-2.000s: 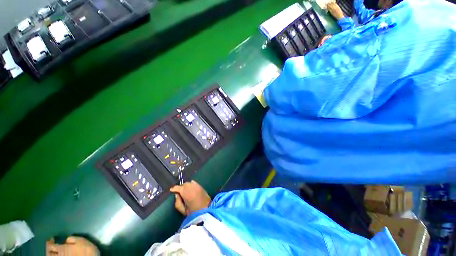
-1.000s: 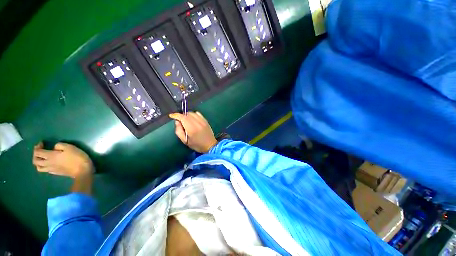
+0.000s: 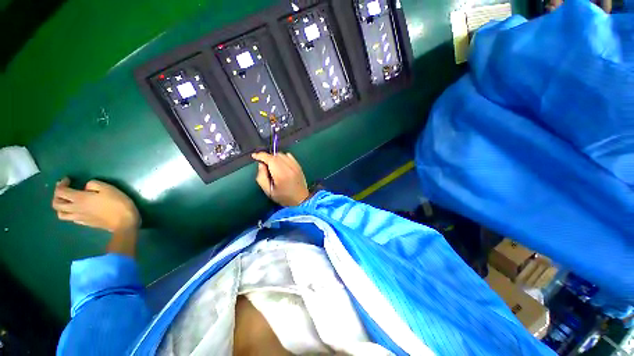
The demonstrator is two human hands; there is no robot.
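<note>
A black foam tray (image 3: 208, 172) lies on the glossy green bench with several dark phone-like units side by side, each with a white square near its far end. My right hand (image 3: 283, 179) holds thin metal tweezers (image 3: 275, 141) like a pen. Their tips are at the near end of the second unit from the left (image 3: 258, 90), by a small copper-orange spot; whether they touch it or grip anything is too small to tell. My left hand (image 3: 96, 206) rests on the bench left of the tray, fingers curled and apart, holding nothing visible.
A white piece (image 3: 17, 167) lies on the bench at the far left. A cream ruled sheet (image 3: 480, 25) lies at the upper right beside a neighbouring worker's blue sleeve (image 3: 528, 139). Cardboard boxes (image 3: 511, 295) stand on the floor at the lower right.
The view has tilted down since the first frame, bringing my left hand and forearm further into view. The tweezers remain at the near end of the same unit.
</note>
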